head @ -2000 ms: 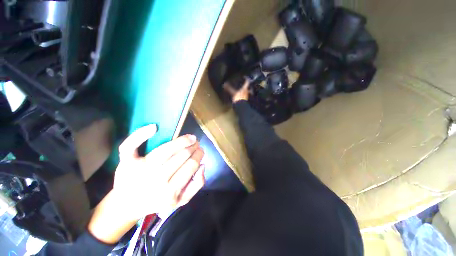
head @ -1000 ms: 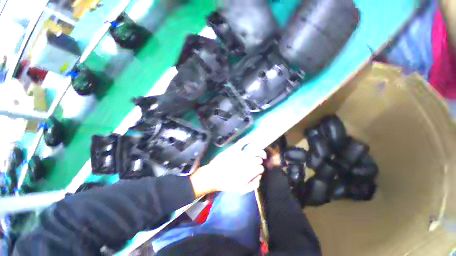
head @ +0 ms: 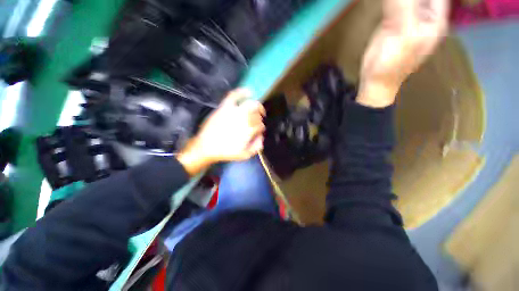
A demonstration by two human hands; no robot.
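Observation:
Black housing shells [head: 151,116] lie on the green-topped bench [head: 284,51], left of its edge. More black shells [head: 307,131] lie in the large brown cardboard box [head: 421,196] to the right. My left hand [head: 230,128] has its fingers curled over the bench edge, beside the box rim; no part shows in it. My right hand [head: 401,48] is raised over the far part of the box, blurred and partly cut off by the top edge. Its fingers look loosely apart, with nothing visible in them. The frame is motion-blurred, so shell details are unclear.
The dark green conveyor [head: 54,74] with white edging runs along the left, with blurred black units [head: 20,62] at its far side. A flat brown cardboard piece [head: 489,227] lies on the grey floor at the right. Something pink-red [head: 484,8] shows at the top right.
My right hand has come up out of the box, away from the shells, to the top right. My left hand remains at the bench edge. The view has shifted and turned.

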